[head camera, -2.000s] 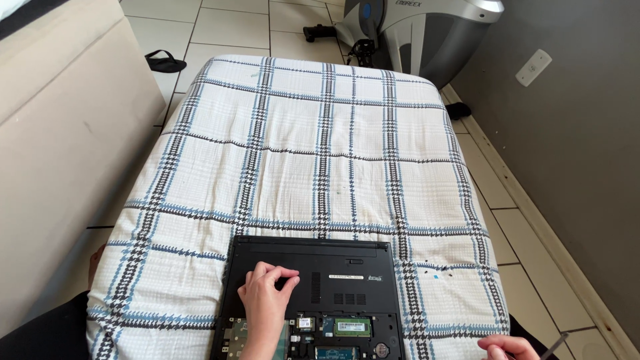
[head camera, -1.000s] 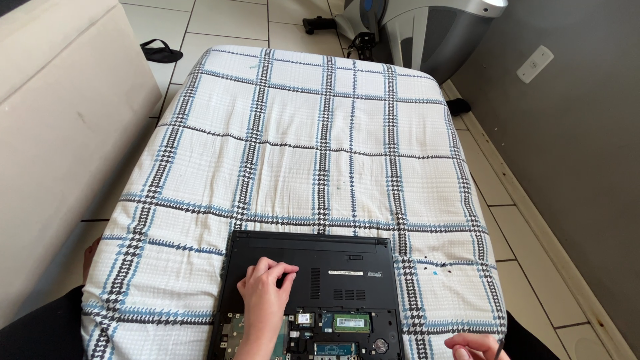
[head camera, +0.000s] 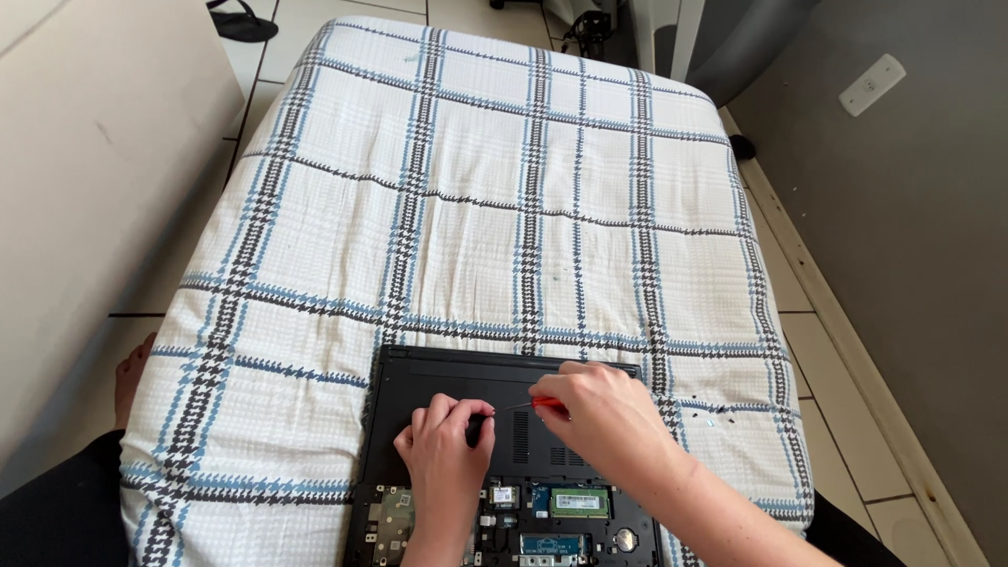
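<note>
A black laptop (head camera: 465, 370) lies underside up at the near edge of the cloth-covered surface, its lower part uncovered. There a green memory module (head camera: 579, 502), a blue circuit card (head camera: 553, 544) and a coin cell (head camera: 626, 539) show. My left hand (head camera: 449, 449) is over the laptop's left half, thumb and forefinger nearly together; a tiny dark thing, perhaps a screw, shows at the fingertips. In my right hand (head camera: 602, 417) is a screwdriver with a red handle (head camera: 549, 402), its thin shaft pointing left at the left fingertips.
Several small dark bits and a light blue piece (head camera: 709, 424) lie on the plaid cloth (head camera: 472, 260) right of the laptop. A pale padded side (head camera: 102, 157) stands at left, a grey wall (head camera: 906, 220) at right. A black flip-flop (head camera: 246, 25) is on the tiled floor.
My right hand has come from the lower right edge to above the laptop, beside the left hand, with the red-handled screwdriver now visible. My left hand stays over the laptop's left half.
</note>
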